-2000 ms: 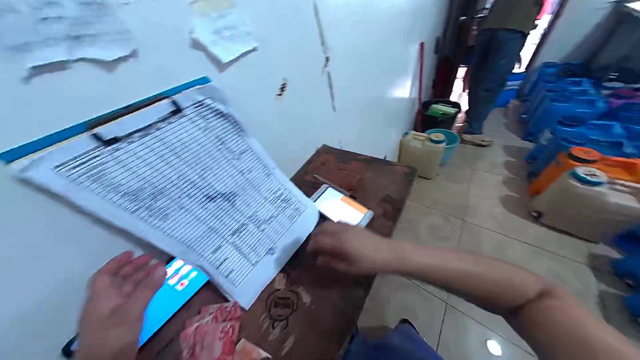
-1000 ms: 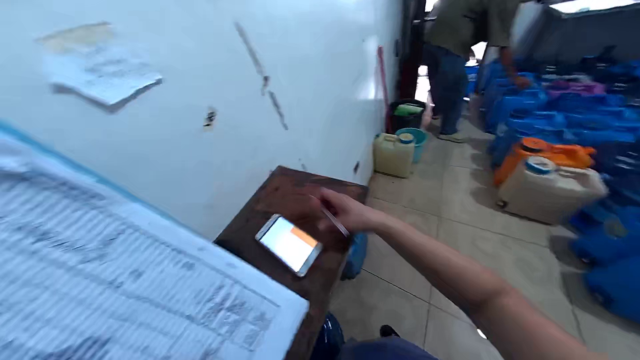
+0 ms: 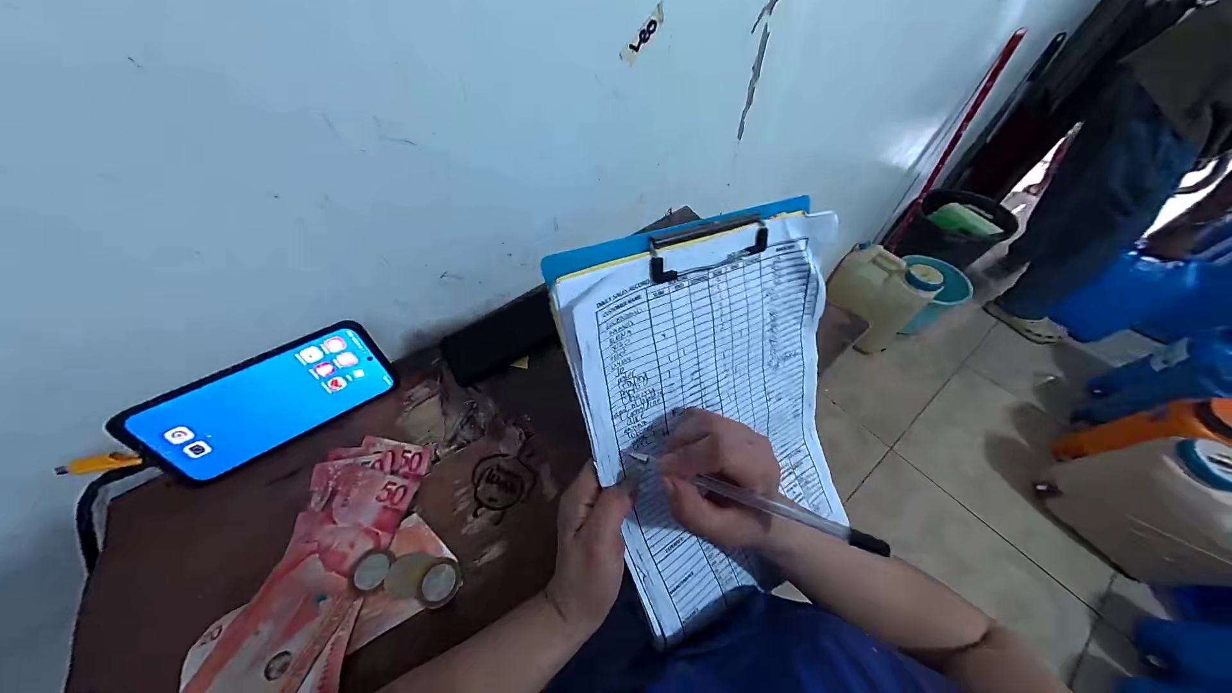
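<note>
A blue clipboard with a stack of ruled paper forms under its black metal clip rests tilted before me. My left hand grips its left edge, thumb on the paper. Between the fingers of my right hand is a clear-barrelled pen with a black end, its tip at the handwritten rows on the left side of the sheet. On the dark wooden table, left of the clipboard, lie red banknotes with several coins on them. A lit smartphone lies behind the banknotes.
A cable with a yellow plug meets the phone at the table's left edge. A pale jug, a teal basin and a black bin stand by the wall. Blue and orange containers are at right, near a standing person.
The clipboard has come down from the left to in front of me. My right hand has moved from the table onto the paper with the pen. The view has swung left.
</note>
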